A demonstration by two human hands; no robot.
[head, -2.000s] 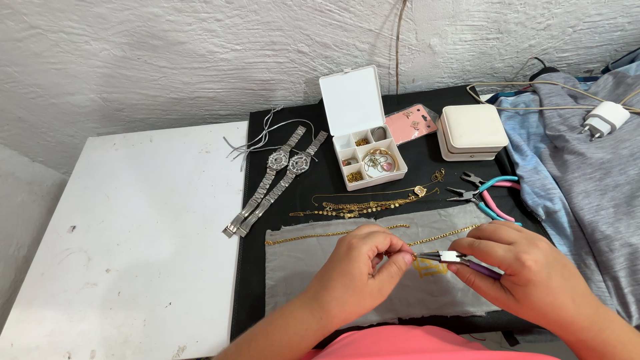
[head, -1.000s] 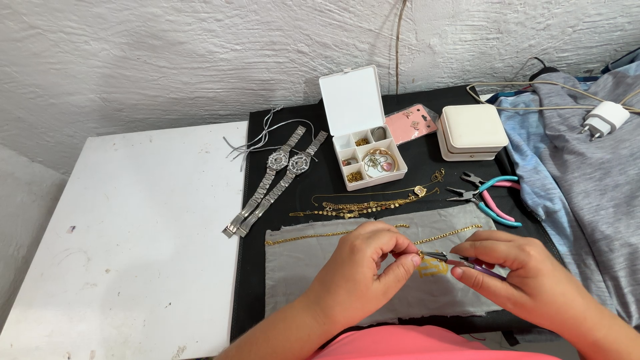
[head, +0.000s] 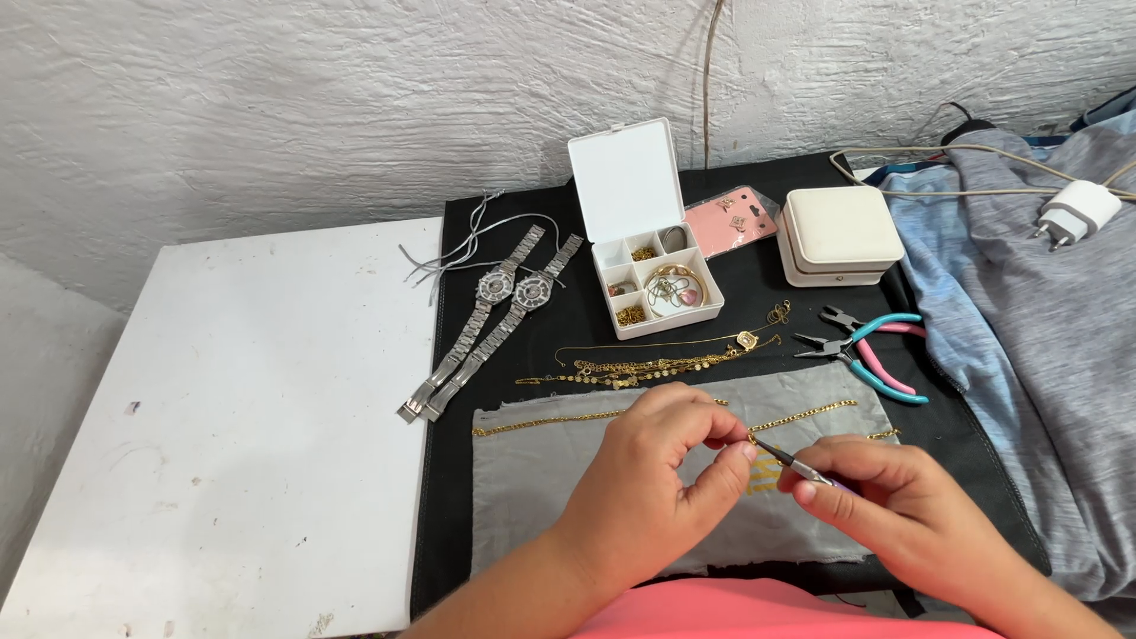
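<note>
My left hand (head: 661, 484) pinches the end of a gold-coloured chain (head: 803, 415) between thumb and forefinger over a grey cloth (head: 532, 497). Purple-handled jewellery pliers (head: 808, 470) are in my right hand (head: 887, 506), their tips touching the chain by my left fingertips. Whether the jaws are closed on a link is too small to tell. Another gold-coloured chain length (head: 550, 421) lies along the cloth's upper left, partly behind my left hand. Above the cloth lie several gold-coloured chains (head: 657, 364), one with a small square-faced piece (head: 746, 340).
Two metal wristwatches (head: 495, 286) lie left of an open white compartment box (head: 667, 327) holding jewellery. Behind are a pink earring card (head: 732, 222) and a closed cream case (head: 840, 235). Turquoise-handled pliers (head: 887, 382) cross pink-handled ones (head: 874, 355). Grey clothing (head: 1029, 293) and a white charger (head: 1078, 211) are at right.
The pliers have turned in my right hand, their tips staying close to my left fingertips. My left hand has hardly moved and still pinches the chain.
</note>
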